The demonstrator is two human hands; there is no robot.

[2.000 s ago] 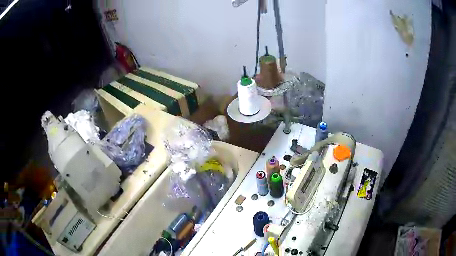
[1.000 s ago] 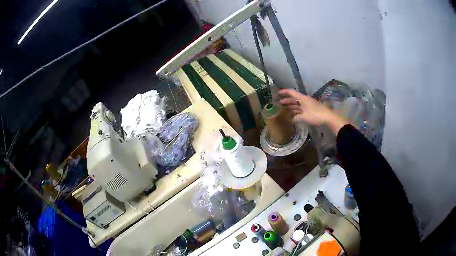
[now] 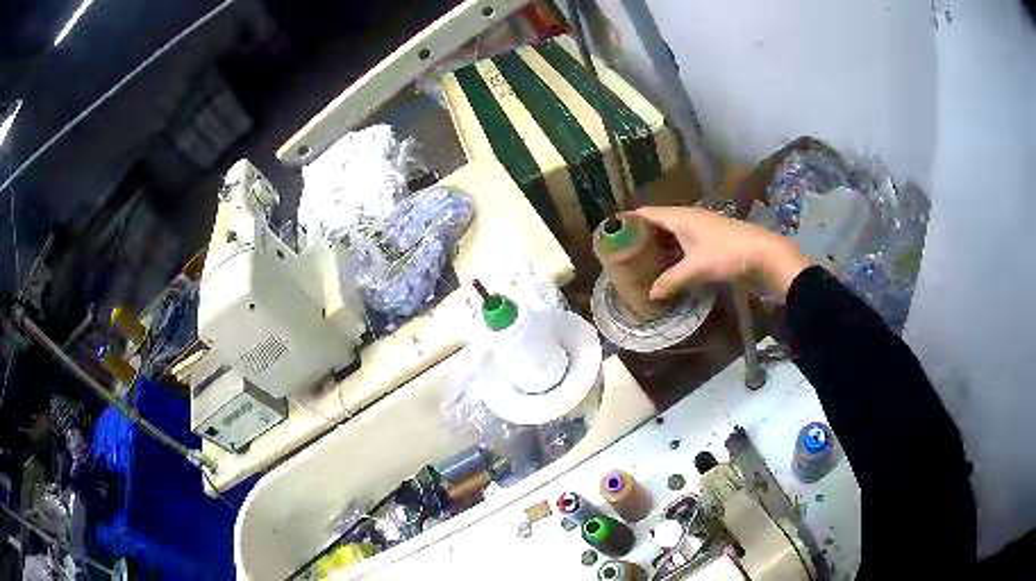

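My right hand (image 3: 721,255) is wrapped around the brown thread cone (image 3: 640,268) with the green tip, thumb on its near side. The cone stands tilted in the view over a round plate (image 3: 653,329) of the thread stand. Whether it touches the plate is hard to tell. The white thread cone (image 3: 529,351) with a green tip stands on the other plate, left of my hand. My right arm, in a dark sleeve, comes in from the lower right. My left hand is not in view.
Small thread spools (image 3: 608,531) stand on the white machine table (image 3: 693,437); a blue spool (image 3: 815,452) is at its right. A cream trough (image 3: 267,516) lies behind. Another sewing machine (image 3: 273,295), a green-striped box (image 3: 545,114), plastic bags and a stand pole (image 3: 745,329) are around.
My right hand came in from the right, first beside the brown cone's top, and has now closed around the cone. The view has swung left.
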